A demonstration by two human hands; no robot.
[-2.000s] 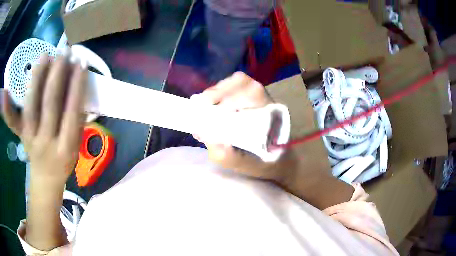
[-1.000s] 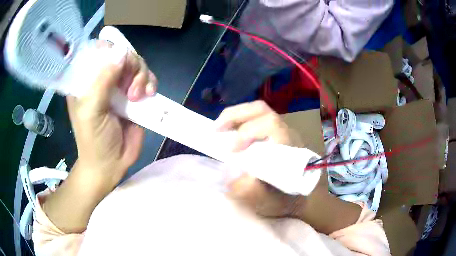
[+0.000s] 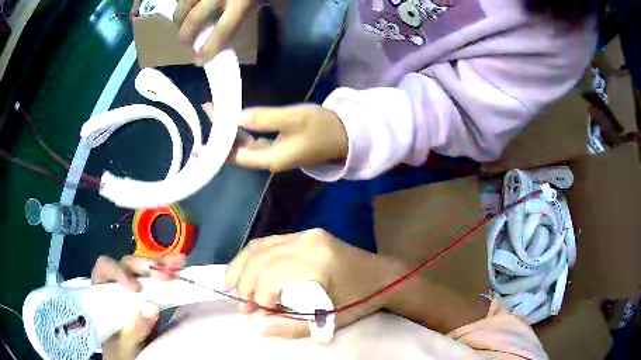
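Note:
A white neck fan half (image 3: 179, 285) lies low across the front of my body. Its wide round grille end (image 3: 60, 320) points left, its open narrow end right. My left hand (image 3: 130, 302) holds it just beside the grille end, fingers and thumb on either side. My right hand (image 3: 299, 271) grips it near the narrow end and hides part of it. Red and black lead wires (image 3: 400, 281) pass across my right hand by the narrow end. One strand runs up right to a small pale connector (image 3: 547, 190) in front of the carton.
A co-worker's hands (image 3: 292, 137) hold another white curved housing (image 3: 228, 105) over the black bench. An orange tape dispenser (image 3: 184, 232), a clear jar (image 3: 70, 219) and more white housings (image 3: 169, 88) lie there. A small carton (image 3: 147, 42) stands behind. A large carton (image 3: 422, 232) holds tangled housings at right.
My hands and the fan half have moved down, nearer my body. The co-worker's arms have come in from the right with a housing. The orange dispenser is visible again.

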